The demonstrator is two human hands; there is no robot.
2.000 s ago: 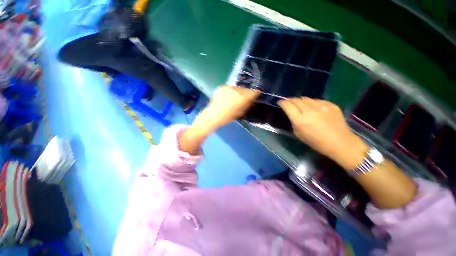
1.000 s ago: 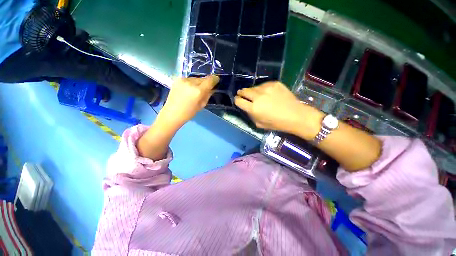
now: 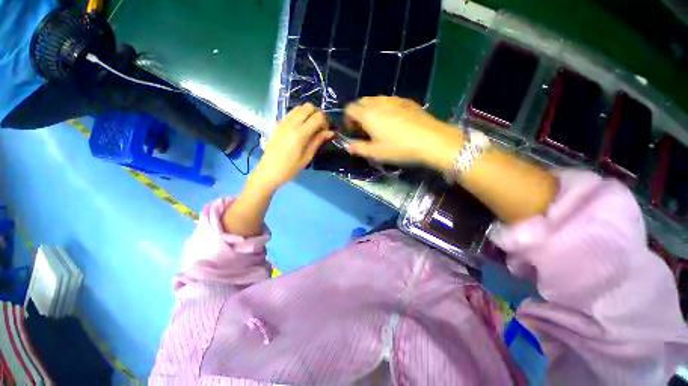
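My left hand (image 3: 296, 145) and my right hand (image 3: 400, 134) are bare, with fingertips curled close together over the near edge of a clear tray of black panels (image 3: 347, 26). Something small, dark and shiny shows between the fingertips, but blur and the fingers hide what it is and whether either hand grips it. Crinkled clear film (image 3: 308, 83) with bright glare lies over the panels just beyond my left fingers. The tray holds black rectangles in a grid. My right wrist wears a metal watch.
A clear blister tray (image 3: 549, 45) of red-edged phones (image 3: 504, 83) lies at the right. Another clear tray (image 3: 440, 222) with a dark device sits near my body. A black fan (image 3: 69, 47), its white cable and another person's dark-clothed leg (image 3: 173, 113) are at the left, above a blue stool (image 3: 121, 143).
Since the last earlier frame, my right hand has moved slightly left and up, closer to my left hand. Earlier, the view shifted, moving the panel tray left and up in the picture.
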